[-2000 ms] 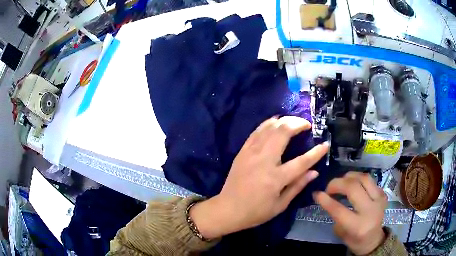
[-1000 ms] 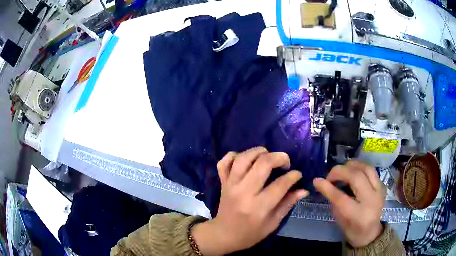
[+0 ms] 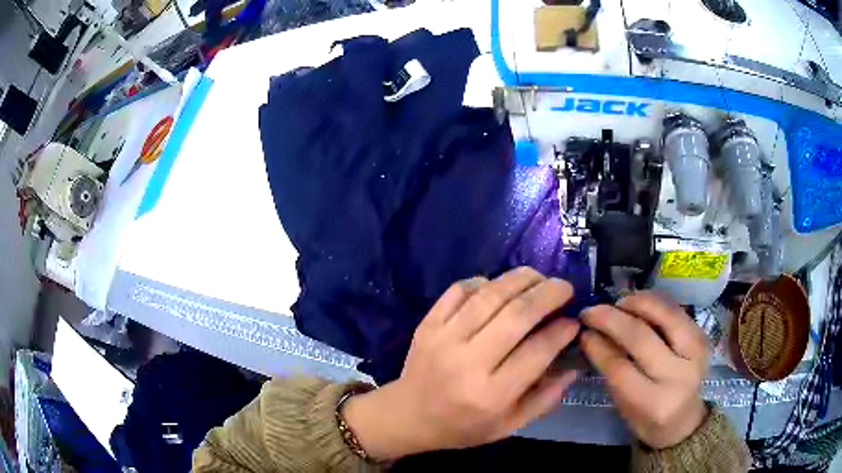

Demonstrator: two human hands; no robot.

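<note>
A navy garment piece (image 3: 369, 185) lies on the white table, its right side lit purple beside the needle area (image 3: 574, 217) of the overlock machine (image 3: 766, 55). A white tag (image 3: 407, 81) lies near its top. My left hand (image 3: 489, 360) pinches the cloth edge just below the needle area. My right hand (image 3: 651, 369) pinches the same edge close to my left fingertips. The cloth between the fingertips is mostly hidden by the fingers.
A brown round basket (image 3: 771, 328) stands right of my right hand. Grey cylinders (image 3: 685, 166) stand on the machine front. Orange-handled scissors (image 3: 157, 140) lie far left. A navy garment pile (image 3: 185, 406) is below the table edge, and an off-white sewing machine (image 3: 69, 189) stands far left.
My left hand has drawn back from the needle area towards the front edge. Both hands' fingertips have come together on the cloth edge. The view has shifted slightly.
</note>
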